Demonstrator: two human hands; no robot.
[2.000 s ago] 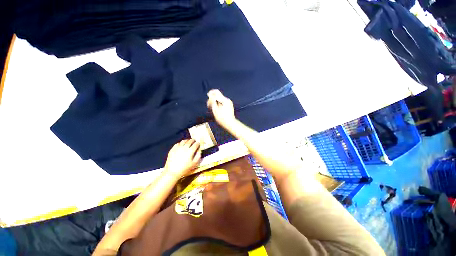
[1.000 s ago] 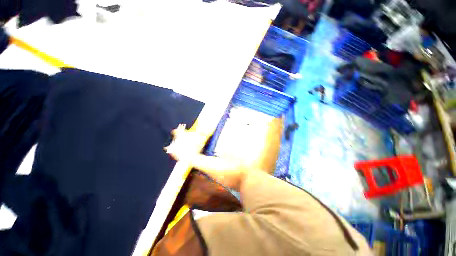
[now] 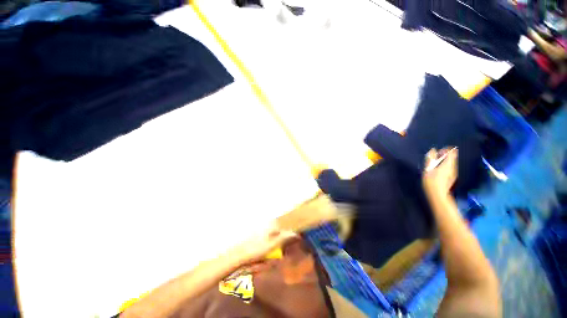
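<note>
A dark navy garment panel hangs bunched over the table's right edge and above a blue crate. My right hand is at the panel's right part, with a thin white stick between its fingers; whether it also grips the cloth is unclear. My left hand is blurred at the panel's left side, its fingers partly hidden by the cloth, so its grip cannot be told. The white tabletop has a yellow strip across it.
A dark cloth stack lies at the table's far left. More dark cloth lies at the far right, near another person's arm. A blue crate with a tan liner stands beside the table edge.
The dark panel has moved off the table's middle to the right, over the crate. Both my hands have moved right with it. The card template seen earlier no longer shows.
</note>
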